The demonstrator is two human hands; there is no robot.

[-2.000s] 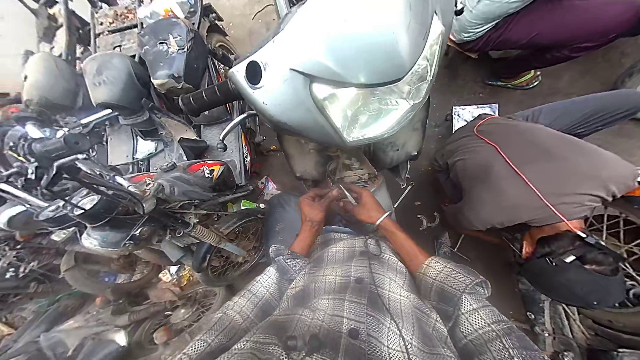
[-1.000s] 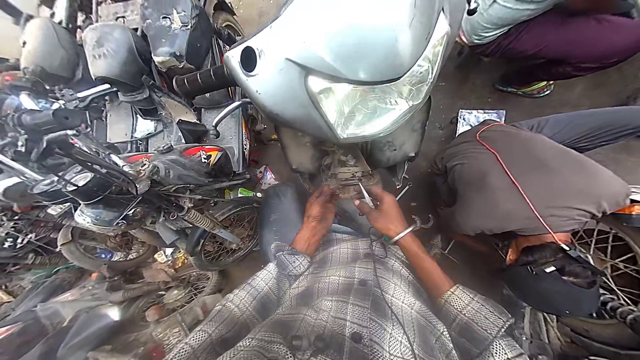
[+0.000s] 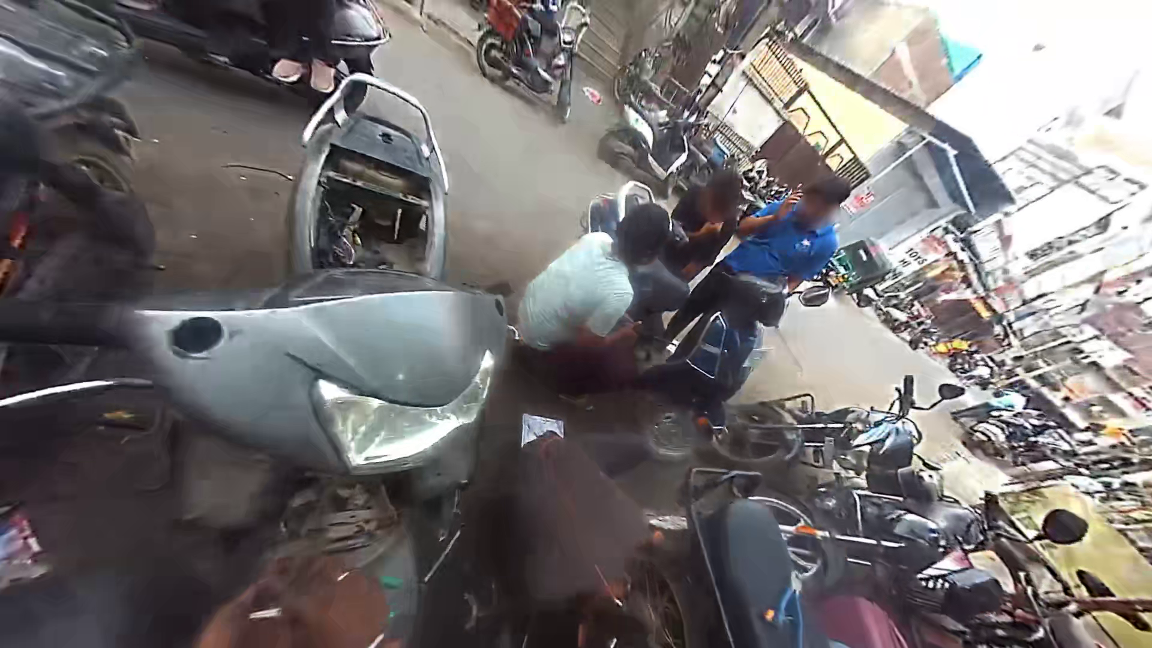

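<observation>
At the bottom left, my left hand (image 3: 243, 612) and my right hand (image 3: 346, 603) show as one brown blur, close together below the scooter's front. Their fingers and anything in them cannot be made out. Just above them, under the headlight (image 3: 405, 418), are exposed, dirty front parts (image 3: 342, 513). The scooter's pale grey-blue front cover (image 3: 270, 351) fills the left middle. Behind it, the open under-seat compartment (image 3: 373, 193) shows its inside, with a metal grab rail (image 3: 382, 85) around the rear.
A crouching person in dark clothes (image 3: 576, 513) is close on the right, beside a wheel. Further off are a person in a pale shirt (image 3: 576, 292), a person in blue (image 3: 792, 238) and several parked motorcycles, one with a dark seat (image 3: 747, 558).
The view has swung up and to the right, onto the street. My hands now sit at the lower edge, blurred; the slim tool seen earlier in my right hand is no longer discernible.
</observation>
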